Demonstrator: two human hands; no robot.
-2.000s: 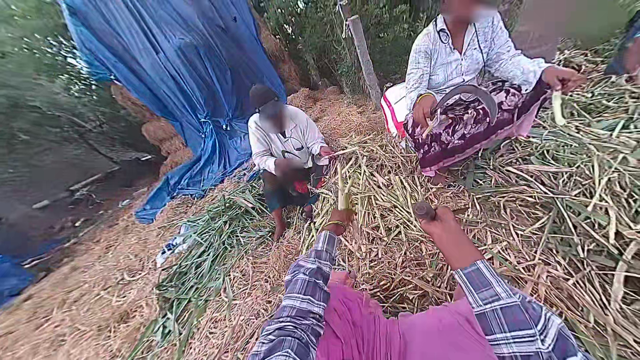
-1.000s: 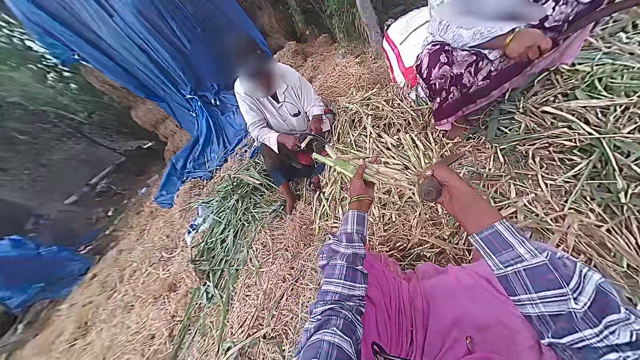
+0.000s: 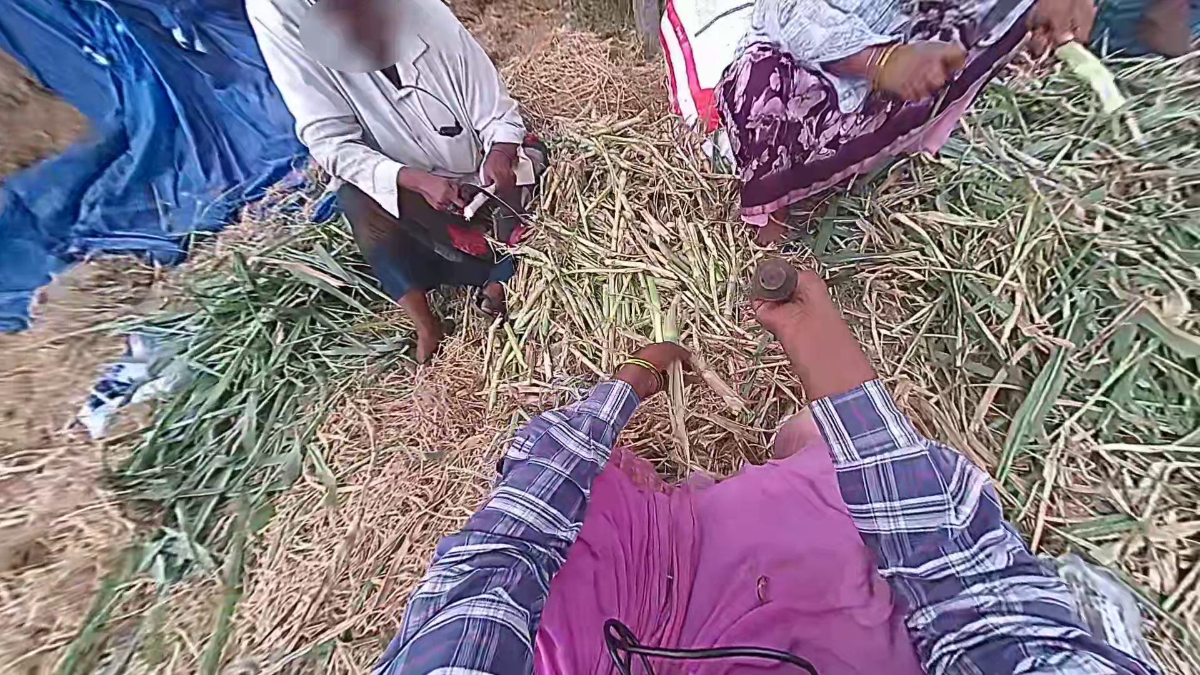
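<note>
My left hand (image 3: 660,364), with yellow bangles at the wrist, is closed around a green-and-pale plant stalk (image 3: 676,405) in front of my lap. The stalk's upper end points to the pile of cut stalks (image 3: 619,253) ahead. To the right, my right hand (image 3: 792,298) grips a tool by its round wooden handle (image 3: 774,279), whose butt end faces up; the tool's blade is hidden. A gap lies between my two hands.
At the left front a person in a white shirt (image 3: 384,122) squats, holding a curved blade. Another person in a patterned purple cloth (image 3: 806,112) sits at the upper right with a stalk. Green leaves (image 3: 253,375) lie left, more leafy stalks (image 3: 1078,281) right, a blue tarpaulin (image 3: 141,122) upper left.
My hands, close together at the stalk one second ago, are now apart. The stalk, then pointing towards the squatting person, now points ahead. The view has shifted.
</note>
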